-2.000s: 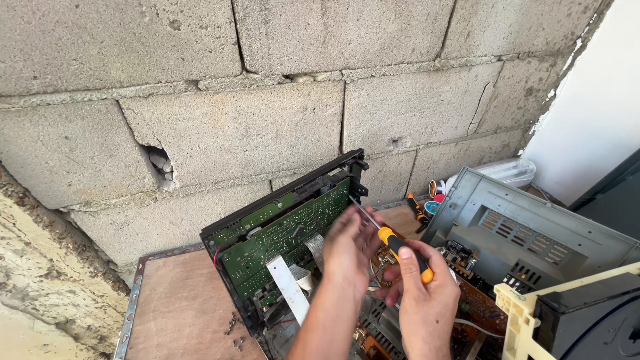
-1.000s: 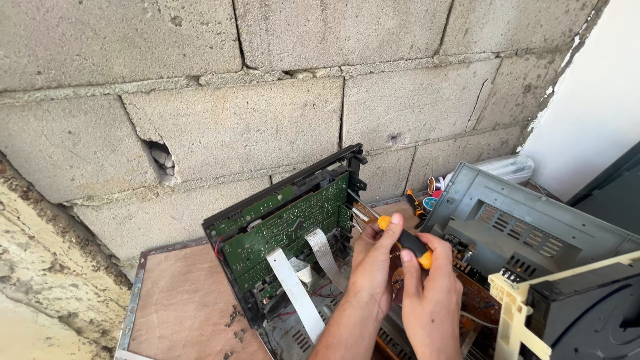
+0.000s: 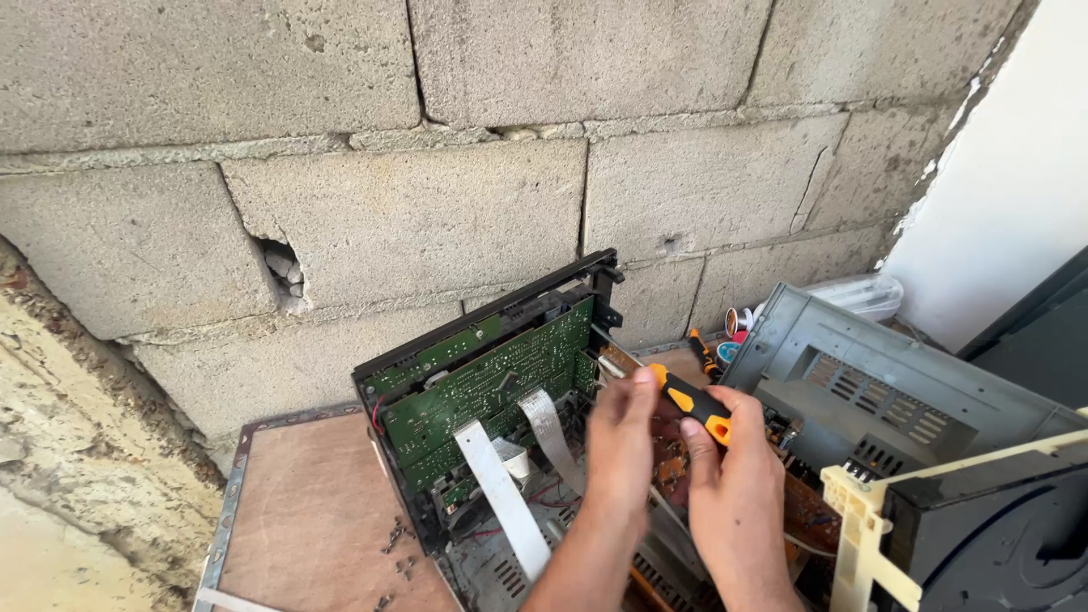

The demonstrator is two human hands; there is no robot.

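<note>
My right hand (image 3: 735,480) grips the black and orange handle of a screwdriver (image 3: 693,402), whose shaft points up and left toward the right end of the front panel. My left hand (image 3: 625,433) is at the front of the handle, fingers bent beside a small brown board with metal parts (image 3: 619,360); whether it grips either cannot be told. A green circuit board (image 3: 484,382) stands upright in the black front panel (image 3: 484,319) of an opened electronic device. White ribbon cables (image 3: 503,497) run from it into the metal chassis. The screwdriver's tip is not clearly seen.
Loose screws (image 3: 395,535) lie on the wooden table (image 3: 297,501) left of the chassis. A grey metal cover (image 3: 884,374) leans at right, behind a cream and black plastic mechanism (image 3: 977,518). Orange-handled pliers (image 3: 704,353) and solder spools (image 3: 738,321) lie near the block wall (image 3: 408,221).
Since the earliest frame, my left hand has moved right and back toward me, beside the screwdriver handle, uncovering the second ribbon cable. The right hand still holds the screwdriver.
</note>
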